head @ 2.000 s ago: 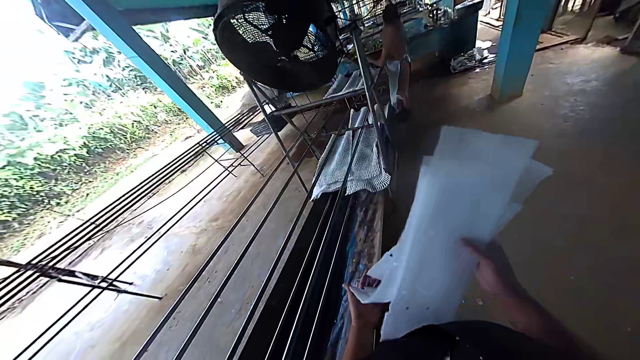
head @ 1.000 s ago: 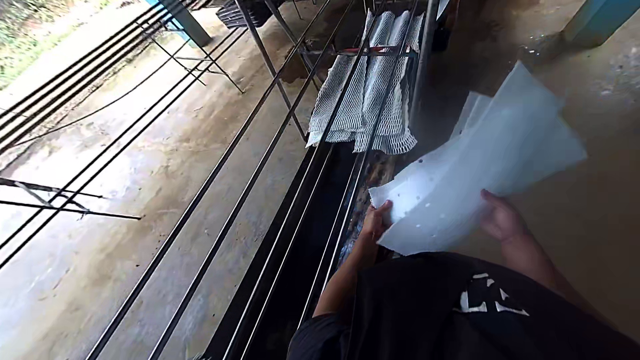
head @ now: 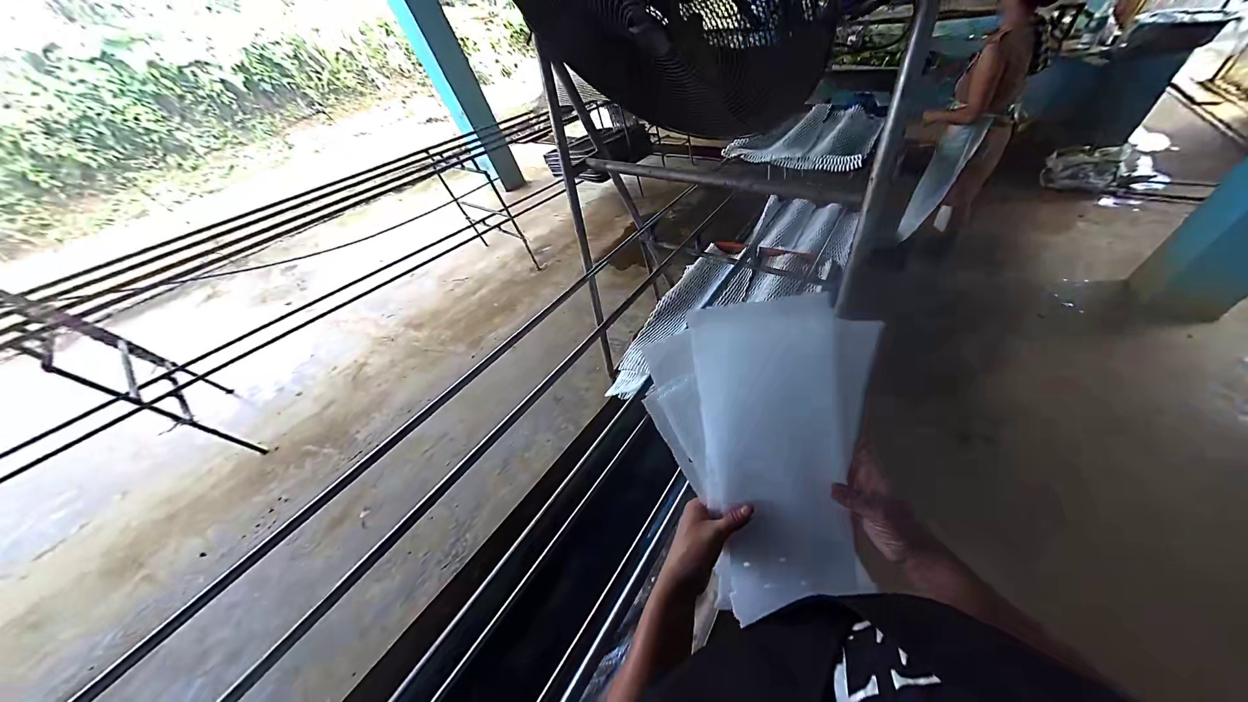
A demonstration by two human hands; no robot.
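Several thin, translucent white sheets point(head: 770, 419), loosely fanned and overlapping, are held in front of my torso. My left hand point(head: 704, 546) grips their left edge near the bottom, thumb on top. At the right edge my right hand point(head: 871, 502) holds them, its thumb on the front and its other fingers partly hidden behind. White textured sheets point(head: 673, 302) hang over the long metal rails just beyond the held stack.
A large black fan point(head: 682, 58) stands on a metal frame point(head: 887, 156) ahead. Long metal rails point(head: 419, 419) run along my left side over a concrete floor. A co-worker point(head: 985, 88) stands farther back, near a blue basin point(head: 1102, 97). A blue post point(head: 1194, 249) rises at right.
The held sheets have gone from tilted toward the right to nearly upright, with both my hands still on them. The view has shifted, and the fan shows again.
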